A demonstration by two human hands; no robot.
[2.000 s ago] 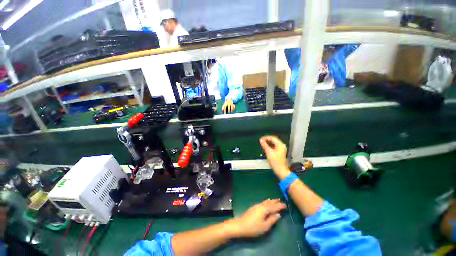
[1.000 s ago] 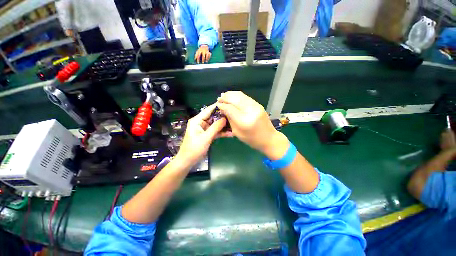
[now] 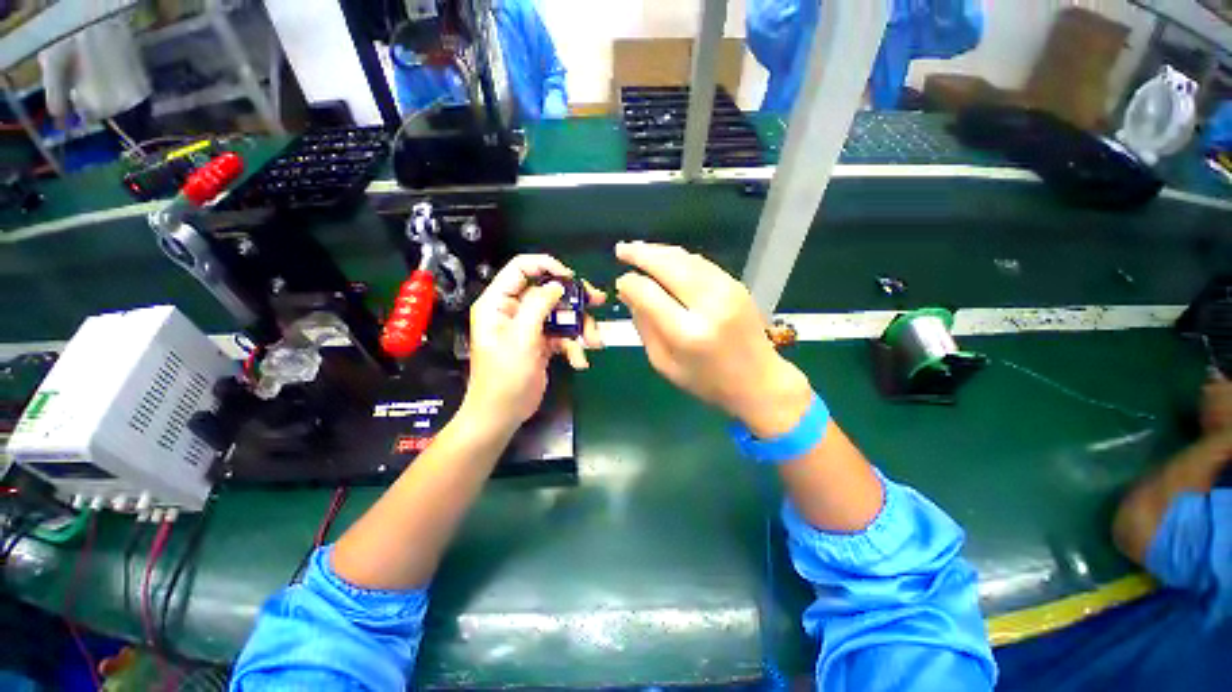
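My left hand (image 3: 511, 345) holds a small dark electronic module (image 3: 565, 308) with white spots between thumb and fingers, above the right end of the test fixture. My right hand (image 3: 696, 325), with a blue wrist strap (image 3: 784, 430), is just to the right of the module, apart from it. Its fingers point left, and nothing shows in it. The black test fixture (image 3: 507, 450) stands behind and left of my left hand. Its red clamp handles (image 3: 409, 314) are raised, and clear blocks (image 3: 289, 365) sit under them.
A white vented box (image 3: 122, 399) with red and black leads stands at left. A solder spool (image 3: 926, 354) is at right, beyond a white post (image 3: 800, 169). Black trays (image 3: 689, 131) lie across the line. Another person's arm (image 3: 1173, 507) is at the right edge.
My hands came together around the module a second ago. Now my right hand has moved off to the right and the module shows in my left hand.
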